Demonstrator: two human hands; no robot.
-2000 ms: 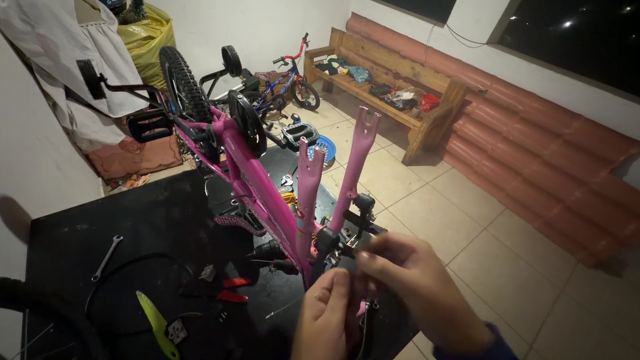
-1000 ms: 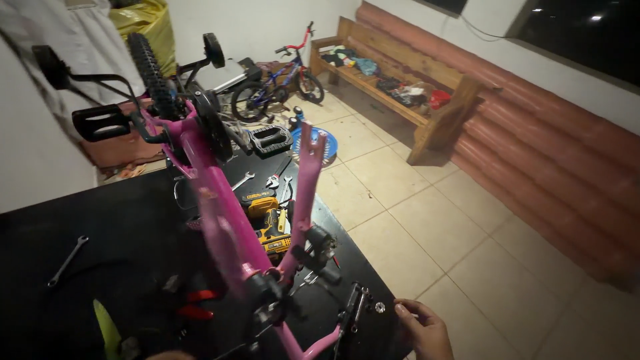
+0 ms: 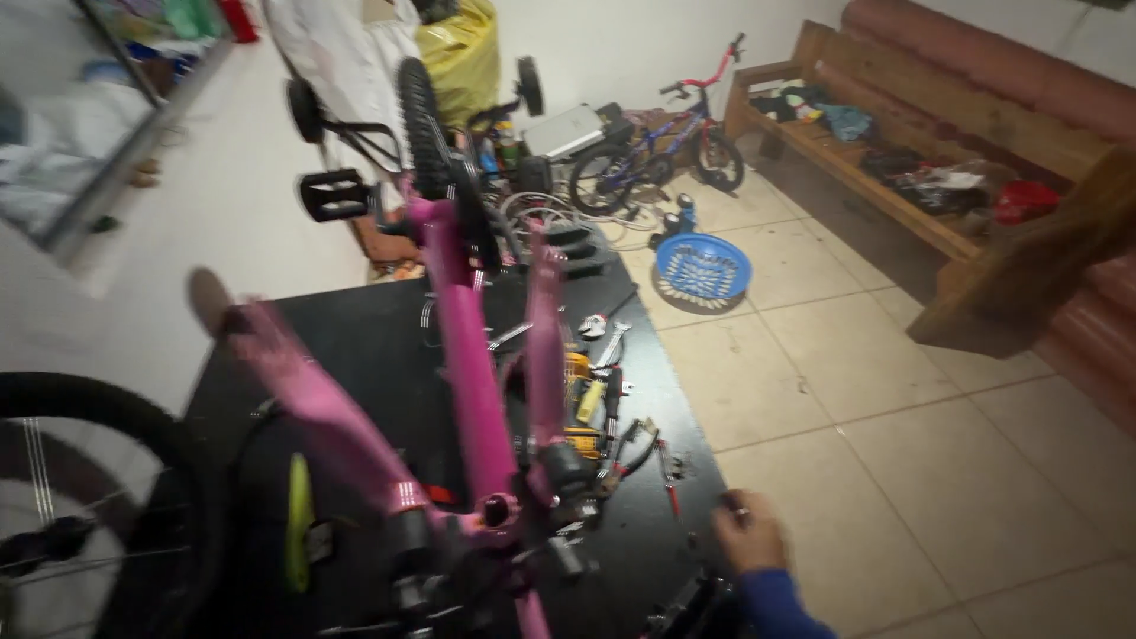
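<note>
A pink bicycle frame [image 3: 475, 382] stands upside down on the black table [image 3: 355, 328], its fork [image 3: 328, 417] pointing up with brake parts [image 3: 568, 470] on it. My right hand [image 3: 750, 532], in a blue sleeve, is at the table's right edge, its fingers bent around something small and dark that is too blurred to name. My left hand is not visible. Between frame and right edge lie a wrench [image 3: 614, 344], pliers [image 3: 637, 448], a yellow and black power tool [image 3: 581, 441] and a small red-tipped tool [image 3: 670, 479]. A yellow-green lever-like piece [image 3: 300, 524] lies left of the fork.
A bicycle wheel [image 3: 98, 390] is at the left edge. Beyond the table, a blue plastic basket [image 3: 737, 257] sits on the tiled floor, near a small blue bicycle [image 3: 657, 160]. A wooden bench [image 3: 874, 213] holding cloths and bags runs along the right wall.
Both hands were together by the fork two seconds ago; the right then moved to the table's right edge, and the left has left view. The fork has turned relative to the frame. The view has swung left.
</note>
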